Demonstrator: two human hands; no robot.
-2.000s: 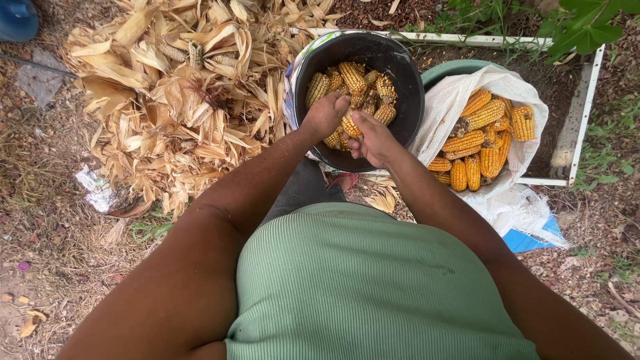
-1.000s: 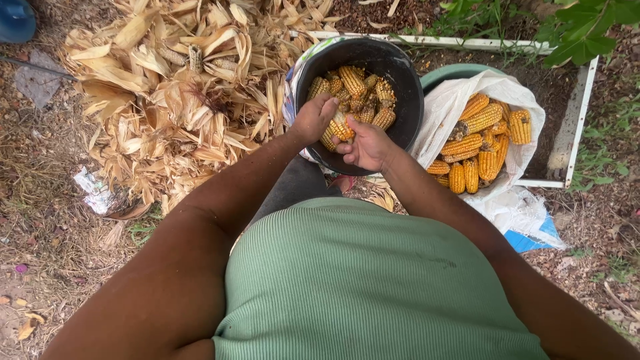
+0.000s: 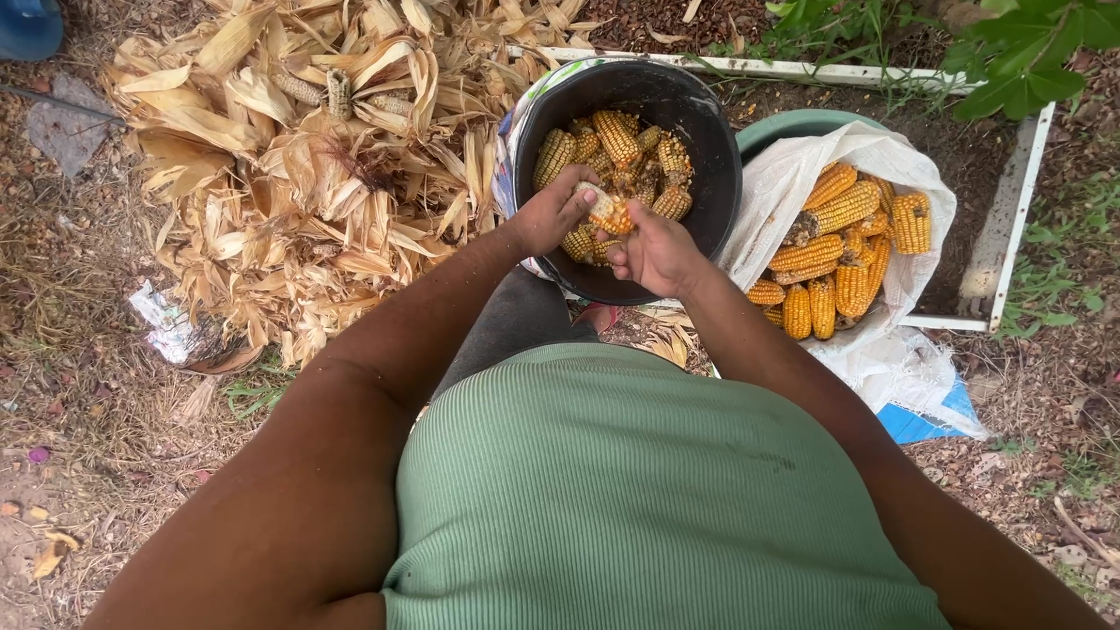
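Observation:
Above a black plastic bucket [image 3: 717,149], my left hand [image 3: 557,210] grips the upper left end of a partly shelled corn cob [image 3: 605,210]. Its left end is pale and bare, while orange kernels cover the right end. My right hand [image 3: 656,249] closes on that kernel-covered end, thumb on top. Beneath both hands, several ears of yellow corn [image 3: 617,140] lie in the bucket. To its right, a white woven sack [image 3: 932,188] set in a green tub [image 3: 801,127] holds several orange ears of corn [image 3: 847,210].
A heap of dry corn husks [image 3: 289,166] with a few bare cobs [image 3: 339,94] lies left of the bucket. A white metal frame [image 3: 1019,219] runs behind and right of the sack. Green leaves [image 3: 1032,61] hang at the top right; a blue container [image 3: 31,26] stands top left.
The cob between my hands now shows a larger bare, pale part. Both hands have stayed over the bucket.

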